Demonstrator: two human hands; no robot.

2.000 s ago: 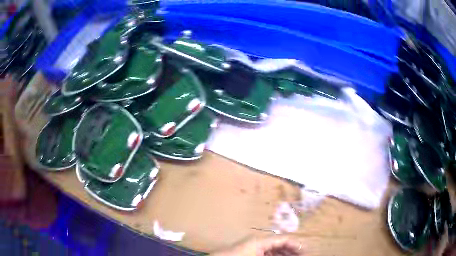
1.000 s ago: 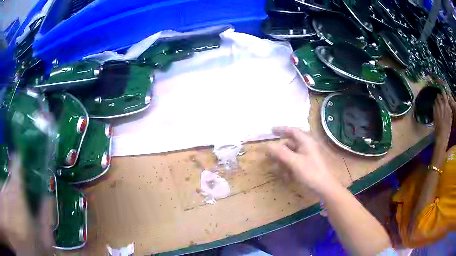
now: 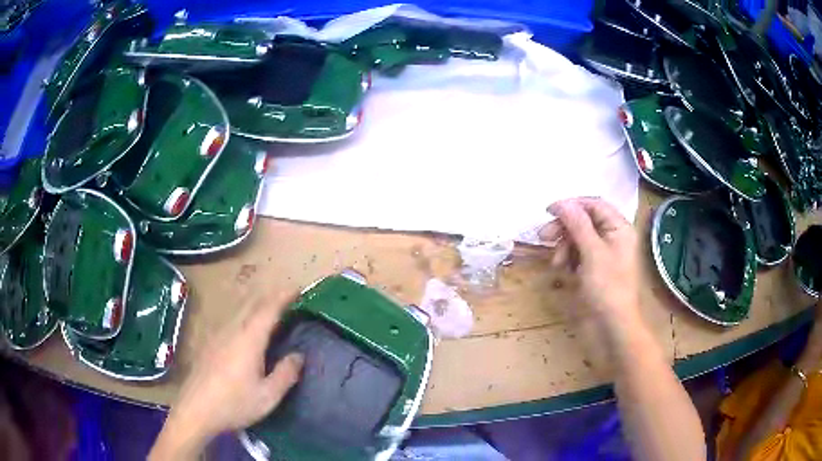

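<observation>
A glossy green car body shell (image 3: 377, 315) with a silver edge and dark hollow middle is at the near edge of the board, cut off by the bottom of the picture. My left hand (image 3: 230, 369) grips its left side, thumb inside the hollow. My right hand (image 3: 599, 257) is over the near edge of the white sheet (image 3: 433, 144), thumb and fingertips close together. Whether it pinches something thin is too blurred to tell. Clear-white crumpled blobs (image 3: 448, 309) lie on the board between the shell and my right hand.
Green shells are piled at left (image 3: 171, 149) and right (image 3: 707, 257). Loose green panels (image 3: 424, 45) lie along the sheet's far edge, with a blue bin wall (image 3: 541, 13) behind. A person's yellow-orange sleeve (image 3: 766, 414) shows at the lower right.
The view has shifted left. My left hand has brought the green shell from the far left to the front middle. My right hand's fingers have drawn closer together near the sheet's edge.
</observation>
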